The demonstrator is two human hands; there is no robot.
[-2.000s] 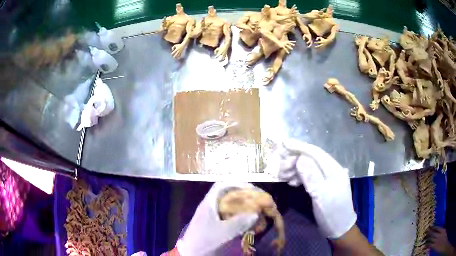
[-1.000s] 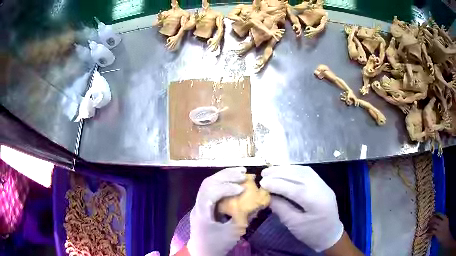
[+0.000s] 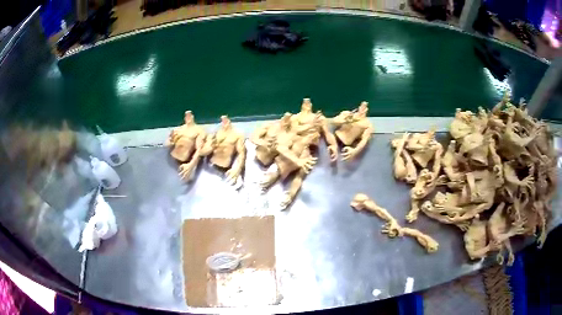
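Note:
Neither of my hands is in the picture. Nearest in front of me, a small pale oval glue dish (image 3: 223,262) sits on the brown cardboard pad (image 3: 197,237), which has shiny wet smears. A thin pale applicator rests by the dish's right side. To the right, loose tan arms (image 3: 394,225) lie on the metal table. Tan torsos (image 3: 227,147) with arms stand along the far table edge, some overlapping. A large pile of tan torsos and arms (image 3: 487,178) covers the table's right end.
White squeeze bottles (image 3: 105,173) and a crumpled white cloth (image 3: 100,224) are at the left, beside the clear screen. Beyond the table runs a green conveyor belt (image 3: 203,80) with a dark bundle (image 3: 275,35) on it. Part of the right bin (image 3: 453,301) shows below the near edge.
The view has tilted up, so the table sits lower and the belt shows. Both hands and the torso they held have left the picture. The things on the table look unmoved.

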